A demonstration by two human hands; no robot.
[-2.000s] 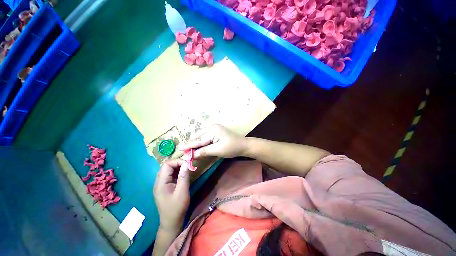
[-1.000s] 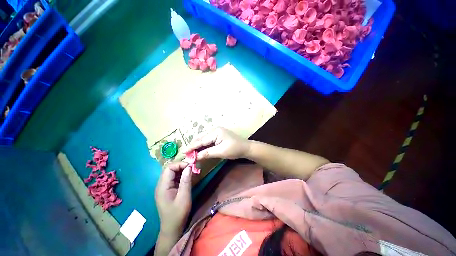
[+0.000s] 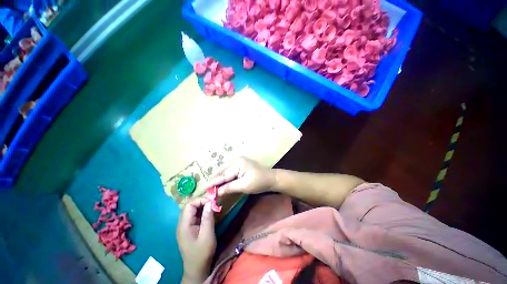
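A small pink moulded piece [image 3: 214,201] is held between the fingertips of both hands, over the near corner of the cardboard sheet [image 3: 211,119]. My left hand [image 3: 197,224] pinches it from the left and below. My right hand [image 3: 242,176] pinches its upper end from the right. The fingers hide part of the piece, so I cannot tell whether it is one part or two joined. A green cap [image 3: 186,185] lies on the cardboard just left of my fingertips, near small grey-brown marks.
Cupped pink parts [image 3: 218,80] lie beyond the cardboard by a white pointed bottle [image 3: 192,49]. A blue tray [image 3: 356,105] heaped with pink parts is at upper right. Small pink parts [image 3: 114,230] and a white slip [image 3: 150,272] lie left. Stacked blue bins [image 3: 41,116] stand far left.
The bench, tray and hands all sit lower in the picture than a second ago, as the view has shifted. Both hands still hold the pink piece, whose visible tilt differs slightly.
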